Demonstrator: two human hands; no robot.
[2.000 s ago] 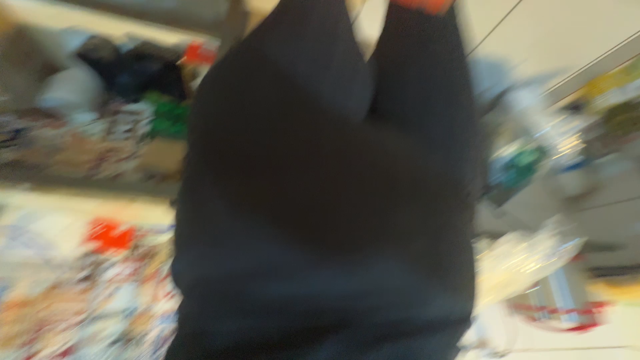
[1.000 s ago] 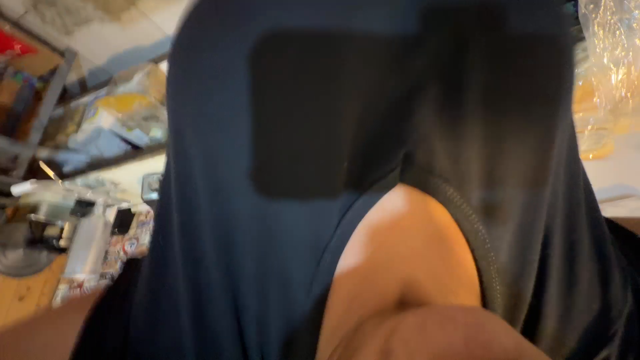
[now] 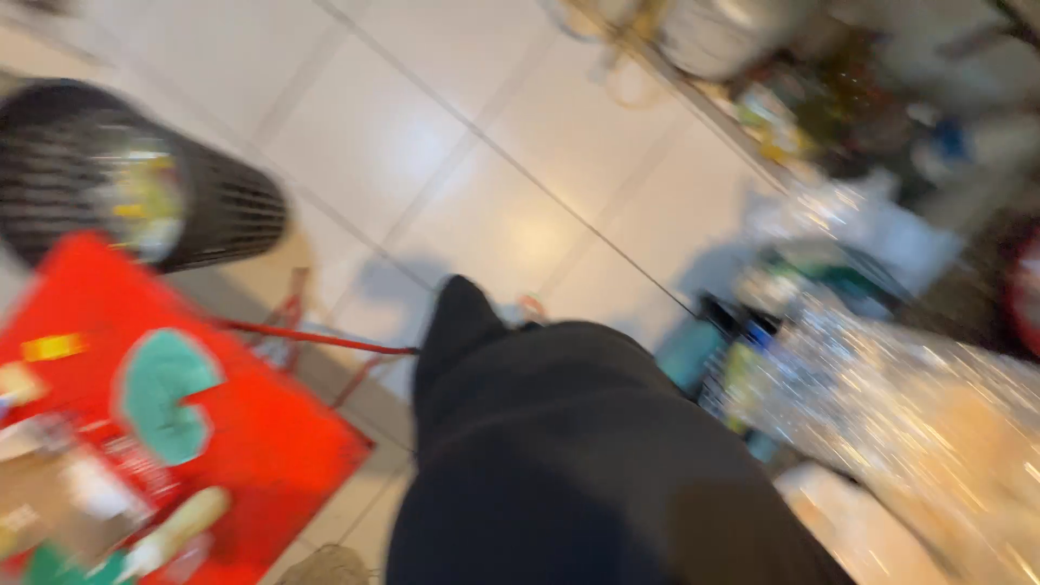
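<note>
Neither my left hand nor my right hand shows in the head view now. Dark clothing over my body and leg (image 3: 569, 439) fills the lower middle. To its left stands a red table (image 3: 276, 455), bearing a teal-green cutout piece (image 3: 166, 394), a small yellow item (image 3: 54, 347) and a pale-handled tool, perhaps a brush (image 3: 183, 524). Clear plastic wrapping (image 3: 918, 406) lies to the right of my body. The picture is blurred, so finer details are lost.
A dark slatted waste basket (image 3: 231, 195) with rubbish in it stands at the upper left. Pale floor tiles (image 3: 455, 154) run across the top middle. Cluttered shelving (image 3: 715, 122) with bags and mixed items lines the upper right. Red metal legs (image 3: 325, 337) reach out beside the table.
The view has swung widely, from dark clothing and bare skin close up to the floor, the red table and the basket. The bare skin seen a second ago is out of view.
</note>
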